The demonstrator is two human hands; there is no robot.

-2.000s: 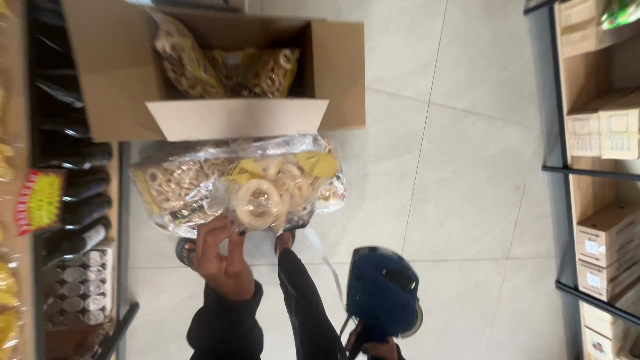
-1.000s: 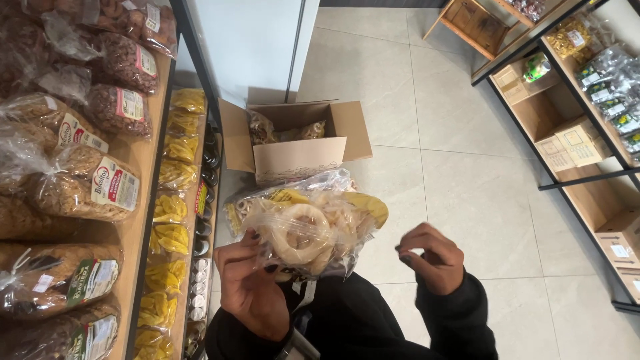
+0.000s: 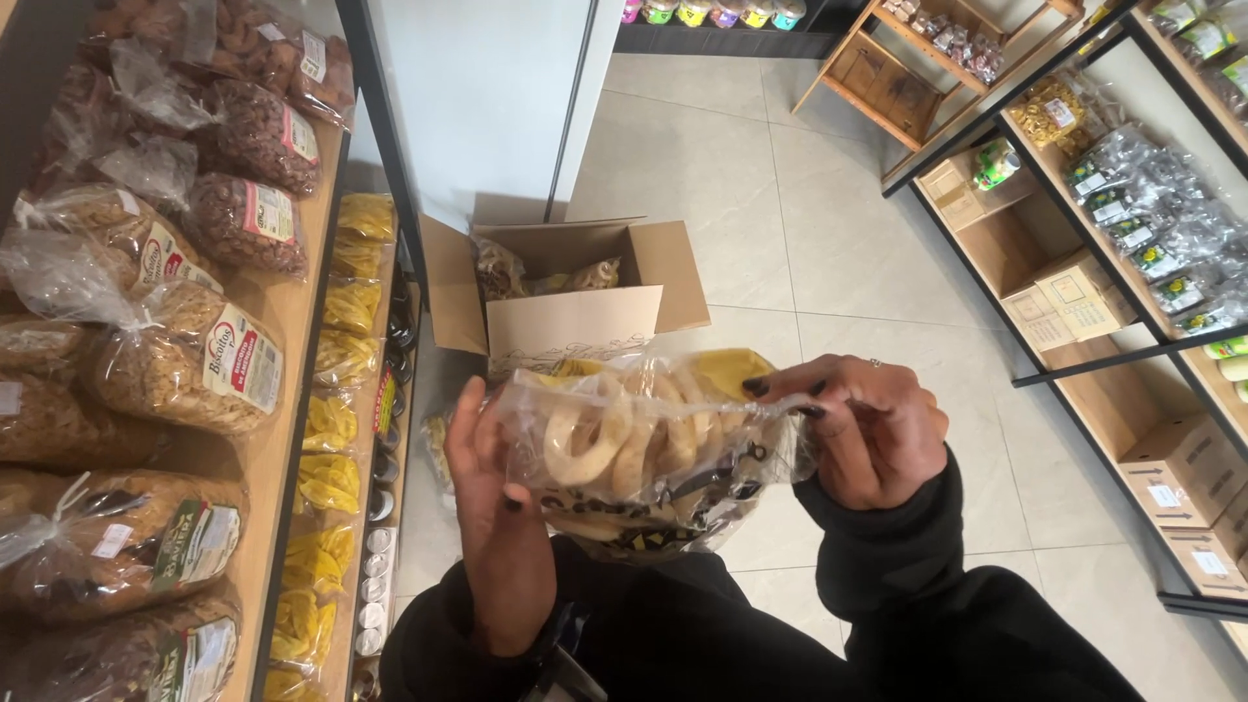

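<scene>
A clear plastic bag of ring-shaped biscuits (image 3: 643, 439), with yellow and black print, is held up in front of my body. My right hand (image 3: 863, 419) pinches the bag's top edge between thumb and fingers at its right end. My left hand (image 3: 502, 517) supports the left side of the bag, its fingers partly behind the plastic. Pale biscuit rings show through the film. Beyond the bag, an open cardboard box (image 3: 575, 322) stands on the floor with more bagged biscuits (image 3: 500, 270) inside. Another bag on the floor is mostly hidden behind my left hand.
Close on the left are wooden shelves (image 3: 292, 322) of bagged biscuits, with yellow packets (image 3: 327, 419) lower down. At right stands a black-framed shelf unit (image 3: 1033, 380) with cartons (image 3: 1063, 297) and packets. A small wooden rack (image 3: 882, 88) stands farther back on the tiled floor.
The dark blue handheld device seen near my right hand two seconds ago is out of view. My right hand has moved left to the bag and taken its top edge. The view has shifted.
</scene>
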